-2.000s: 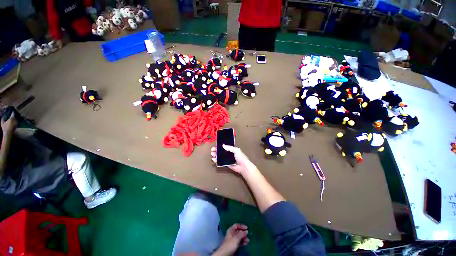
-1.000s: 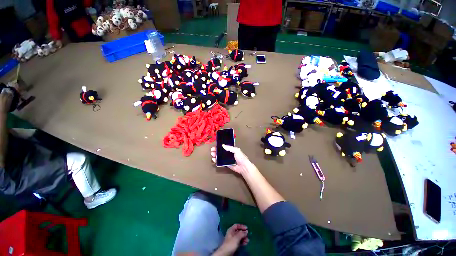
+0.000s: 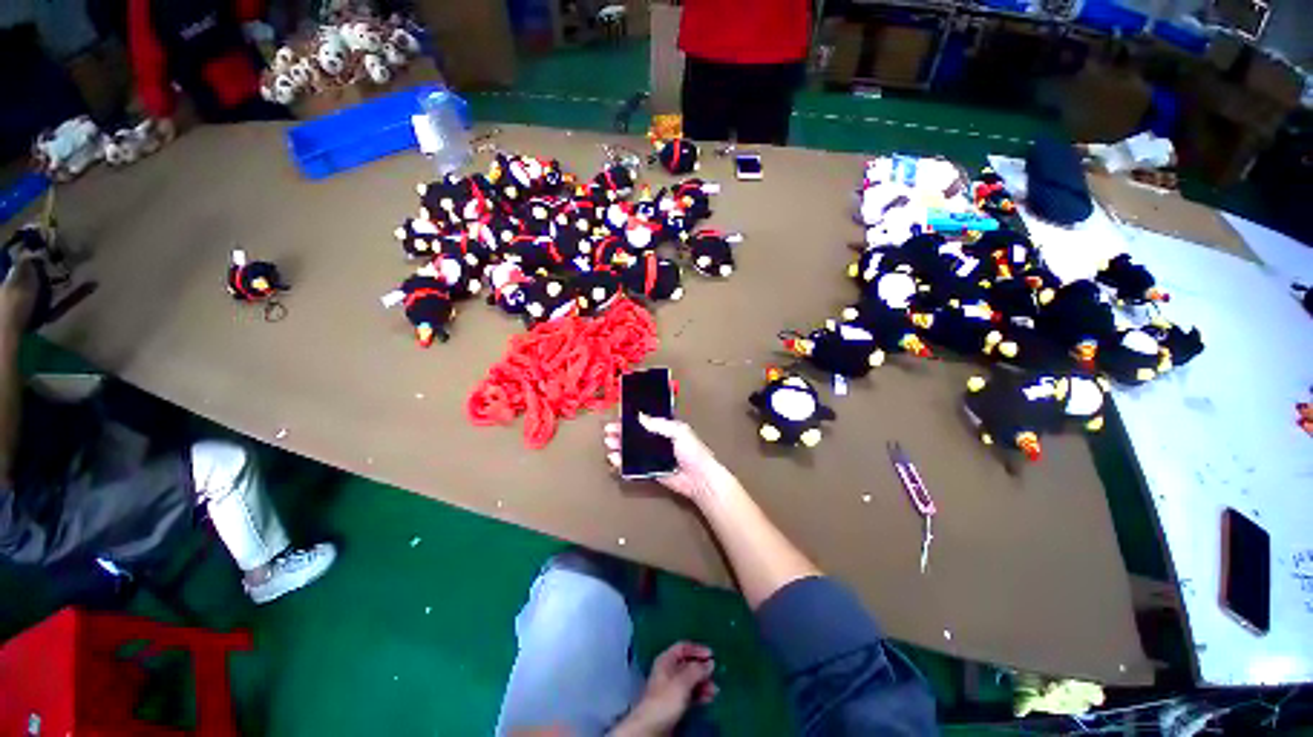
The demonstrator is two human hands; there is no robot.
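Note:
My right hand [image 3: 662, 449] holds a black smartphone [image 3: 647, 421] above the front of the brown table, thumb over its dark screen. My left hand [image 3: 678, 681] is low at the bottom edge beside my knee, its fingers loosely curled; whether it holds anything is unclear. A tangled heap of red scarves [image 3: 562, 366] lies just left of the phone. Behind it is a pile of plush penguins with scarves [image 3: 555, 238]. One plush penguin without a scarf [image 3: 791, 409] lies right of the phone. Pinkish-red thread snips [image 3: 912, 482] lie further right.
More scarfless penguins [image 3: 958, 295] are piled at right. One scarfed penguin [image 3: 255, 278] lies far left. A blue tray [image 3: 377, 130] and clear bottle [image 3: 441, 133] stand at the back. Another phone [image 3: 1246, 570] lies on the white table. A seated person [image 3: 108, 482] is at left; a red stool [image 3: 123, 670] is below.
The seated person's hand at the far left has moved up onto the table's edge and shifted slightly. My hands and the phone have stayed in place.

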